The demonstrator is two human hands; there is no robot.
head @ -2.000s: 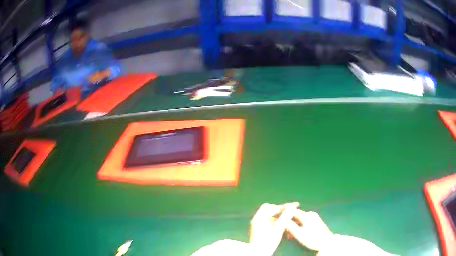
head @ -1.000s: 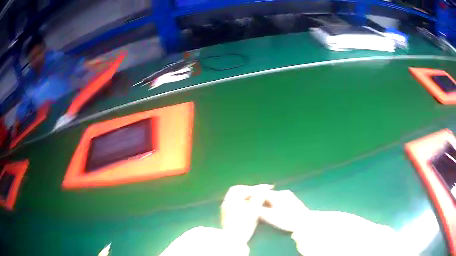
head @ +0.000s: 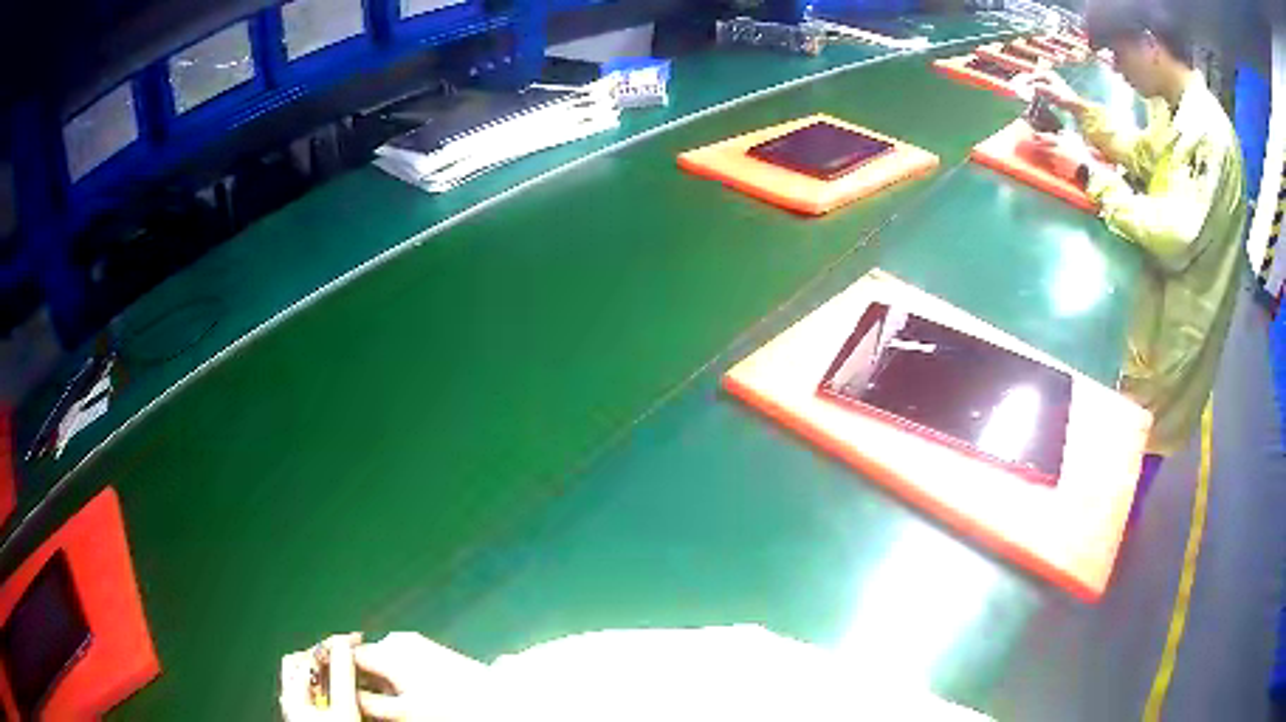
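Note:
My left hand [head: 306,686] and my right hand [head: 412,680] are at the bottom edge, left of the middle, overexposed and partly cut off. Their fingers meet; whether a small piece is between them cannot be told. My right sleeve runs along the bottom edge to the right. A black tablet [head: 959,392] lies on an orange foam pad [head: 790,370] to the right, with a small light piece [head: 910,343] on its dark screen. Neither hand touches it.
Another tablet [head: 822,147] lies on a pad farther up the belt [head: 423,409], and one [head: 45,635] at the left edge. White-edged trays [head: 494,138] and cables [head: 88,402] lie on the far ledge. A person in yellow [head: 1178,212] works at upper right.
The view has turned to the right. The tablets and pads have shifted left in the picture, and a person in yellow has come into view. My hands are still together, now lower left.

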